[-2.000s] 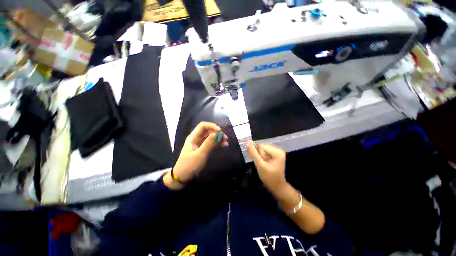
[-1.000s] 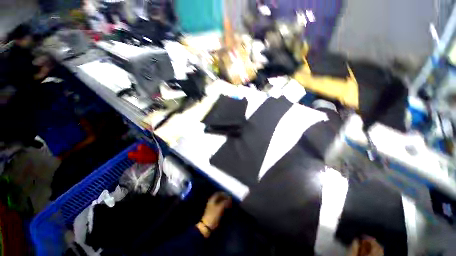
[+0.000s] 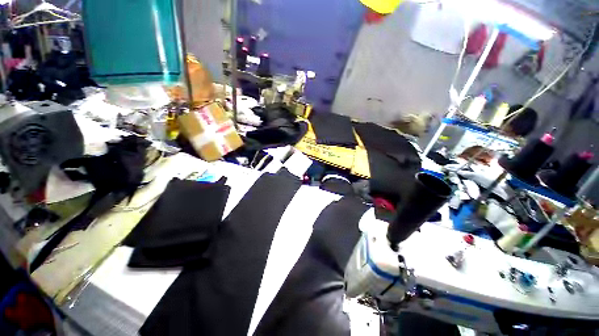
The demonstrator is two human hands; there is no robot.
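Neither of my hands shows. The left panel pile (image 3: 230,262), long black strips, lies flat on the white table. Right of it, the black cut panel (image 3: 315,269) runs toward the sewing machine (image 3: 473,262), its near end cut off by the lower edge. Folded black fabric (image 3: 180,220) lies left of the strips. The needle area is at the lower edge, partly hidden by the machine head.
A taped cardboard box (image 3: 210,131) stands behind the table. Black fabric lies over yellow material (image 3: 328,154) at the back. Dark thread cones (image 3: 535,154) stand behind the machine. A grey machine part (image 3: 39,134) is at far left.
The view has swung left, then up toward the back of the workshop. Both hands, seen before, have left the picture. The folded fabric and strips still lie on the table.
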